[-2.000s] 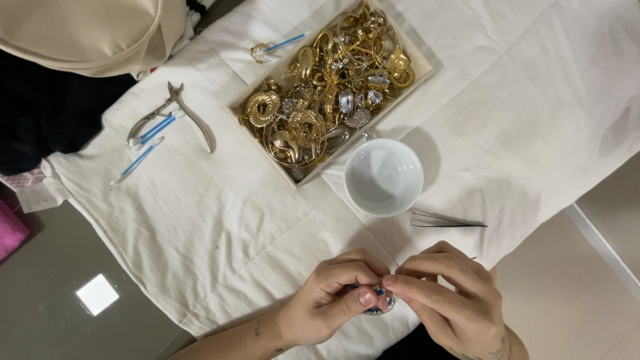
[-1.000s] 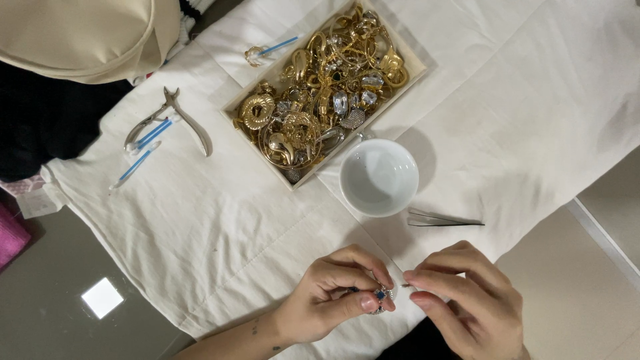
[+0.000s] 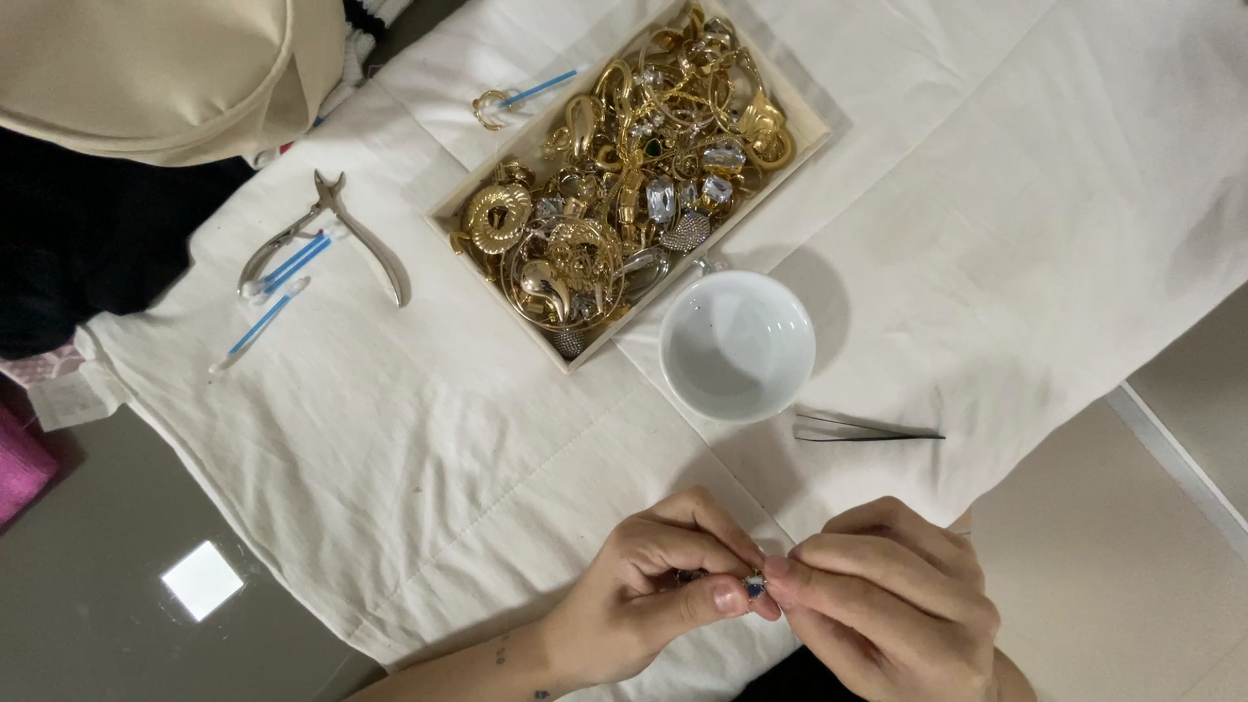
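Observation:
Between thumb and fingers, my left hand [image 3: 673, 590] holds a small piece of jewelry with blue stones [image 3: 754, 585], partly hidden by the fingers. The fingertips of my right hand [image 3: 882, 595] pinch at the right side of the same piece; whether they hold a separate small part cannot be seen. A white ceramic cup [image 3: 738, 346] stands just beyond the hands, with dark metal tweezers [image 3: 868, 429] lying to its right. Behind the cup, a shallow light box [image 3: 507, 327] is full of gold-coloured and stone-set jewelry [image 3: 585, 244].
Metal nippers [image 3: 375, 249] and blue-stemmed cotton swabs [image 3: 258, 327] lie at left on the white cloth [image 3: 439, 448]. A gold-coloured ring-shaped piece [image 3: 490, 109] with another swab [image 3: 539, 88] is beside the box. A beige bag [image 3: 175, 68] sits at the upper left.
One second ago my right fingertips were apart from the piece, with something tiny between them; now they meet it at my left fingers. The piece has turned in my left hand.

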